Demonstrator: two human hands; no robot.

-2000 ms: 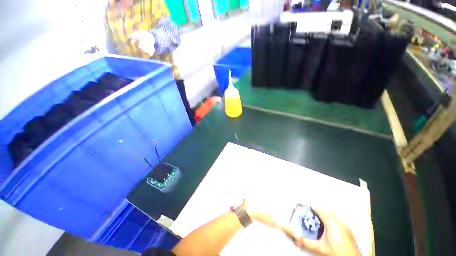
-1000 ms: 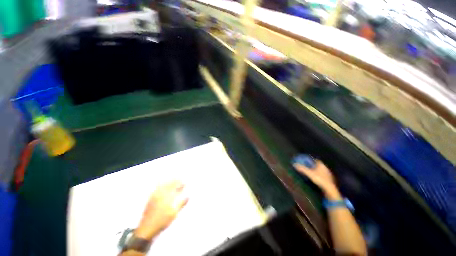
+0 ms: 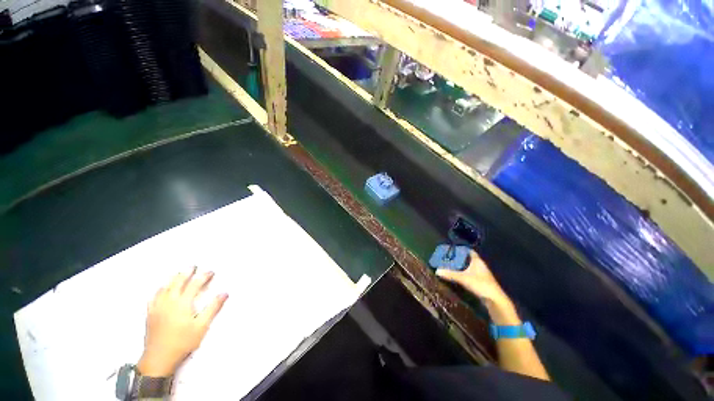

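Observation:
My right hand [image 3: 479,280], with a blue wristband, is over the conveyor belt and grips a blue housing [image 3: 449,257] by its near side. A dark part [image 3: 466,232] is just beyond that housing; whether they touch is unclear. Another blue housing [image 3: 382,188] lies on the belt farther up, apart from my hand, with a raised detail on top. My left hand [image 3: 182,319], with a watch on the wrist, rests empty on the white sheet [image 3: 258,258], fingers apart.
The conveyor belt [image 3: 329,129] runs right of the dark green bench [image 3: 180,180], behind a reddish-brown edge. A cream chipped frame [image 3: 501,82] stands above it. Black stacked trays [image 3: 149,55] are at the far left. Blue plastic-wrapped material [image 3: 595,235] lies beyond the belt.
The view has swung right from the crate and bottle. The housing held over the sheet two seconds ago is gone from there; my right hand is now at the belt, and a separate housing shows up the belt.

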